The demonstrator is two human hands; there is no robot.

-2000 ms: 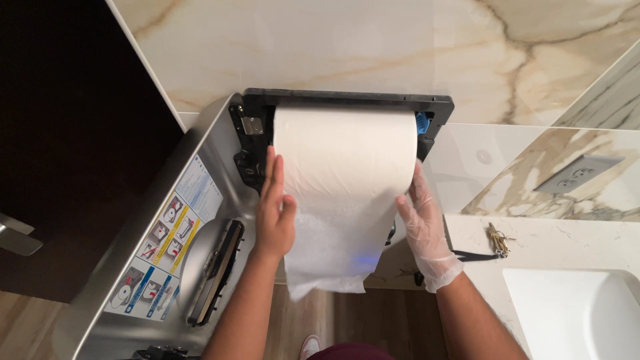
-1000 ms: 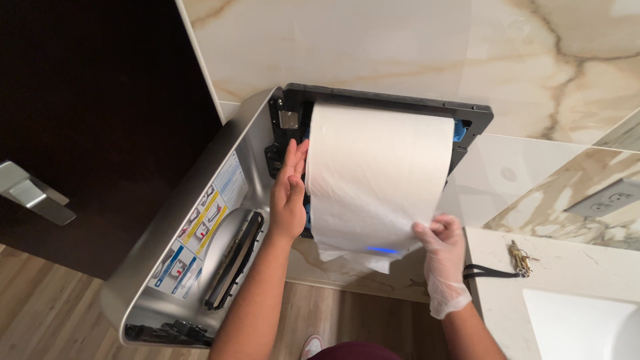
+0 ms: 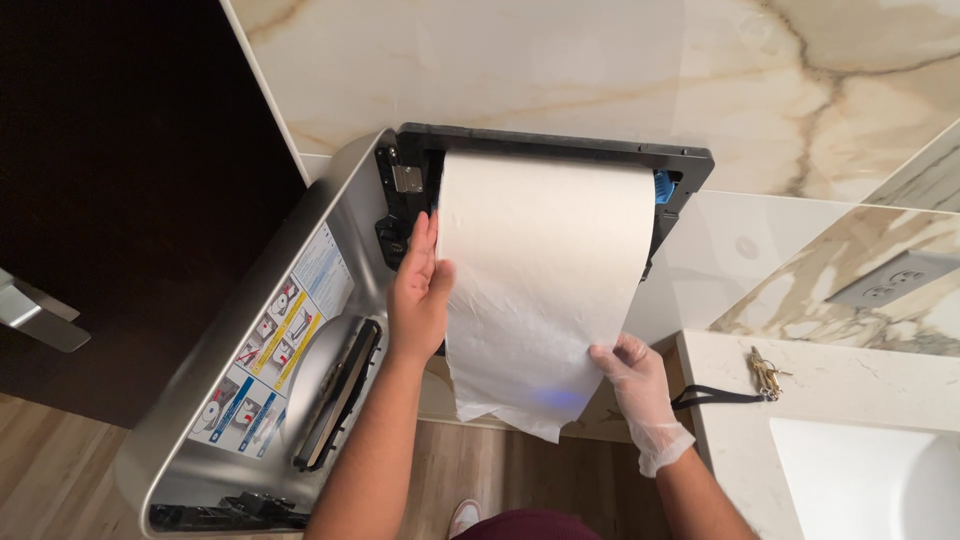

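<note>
A large white paper towel roll (image 3: pixel 547 217) sits in the black frame of a wall-mounted dispenser (image 3: pixel 555 140), its loose sheet hanging down with a ragged lower end. My left hand (image 3: pixel 421 292), bare, rests along the roll's left side with fingers extended and the thumb by the paper's edge. My right hand (image 3: pixel 637 382), in a clear disposable glove, pinches the right edge of the hanging sheet between thumb and fingers. The metal dispenser cover (image 3: pixel 255 300) is swung open to the left. A blue light spot falls on the lower part of the sheet.
To the right, a set of keys (image 3: pixel 766 375) on a black strap lies on the stone counter (image 3: pixel 817 360) beside a white sink (image 3: pixel 847 472). A power outlet (image 3: pixel 896 277) is on the marbled wall. A dark door with a metal handle (image 3: pixel 45 315) stands at left.
Two seconds ago my right hand lay against the roll's right side; it has moved down and now grips the sheet's edge. My left hand stays at the left side.
</note>
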